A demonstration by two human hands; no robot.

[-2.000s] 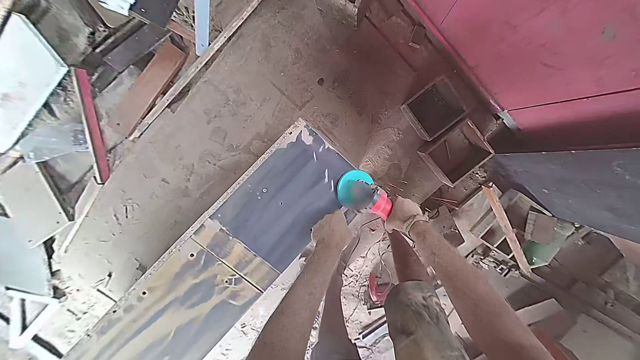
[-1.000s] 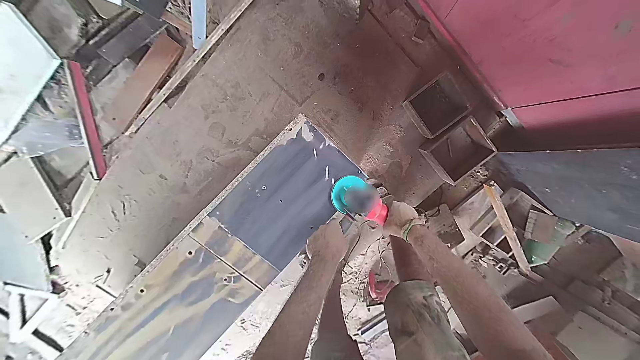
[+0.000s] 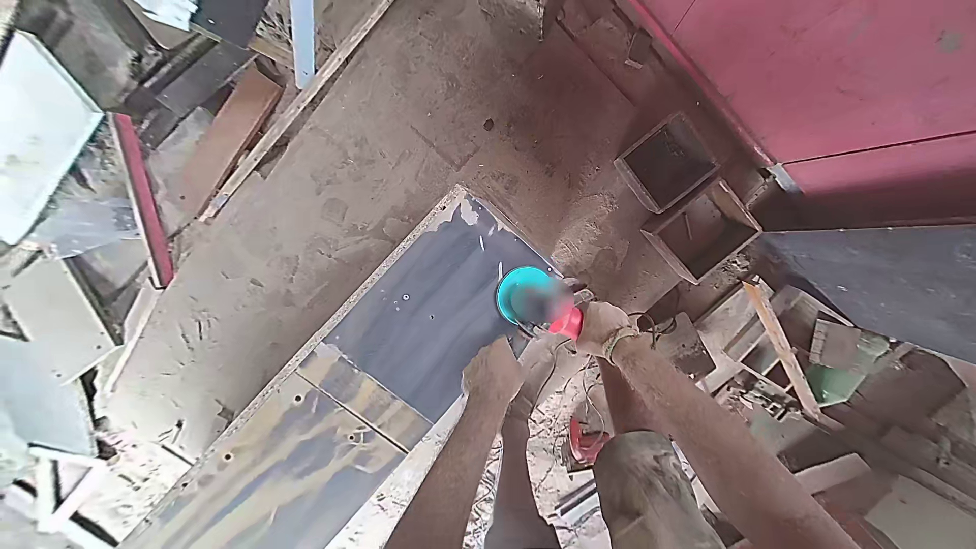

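A power tool with a turquoise round head (image 3: 526, 296) and a red body (image 3: 566, 322) is over the right edge of a dark-coated wooden panel (image 3: 412, 305). My right hand (image 3: 602, 326) is closed around the rear of the red body; part of the tool looks blurred. Below and left of the tool, my left hand (image 3: 492, 370) is curled at the panel's near edge, beside a grey part. Whether it grips that part or the panel edge cannot be told. The panel's lower section is streaked yellow-brown, with a seam and small holes.
Two open wooden boxes (image 3: 705, 229) sit on the dusty floor at right, near a red panelled surface (image 3: 831, 84). Scrap boards (image 3: 229, 141) lie at upper left. Wood scraps (image 3: 778, 347) pile at right. A cable (image 3: 591, 381) and a red object (image 3: 585, 441) are near my legs.
The tool and my right hand have shifted slightly left over the panel. My left hand is slightly farther left and lower along the panel's near edge.
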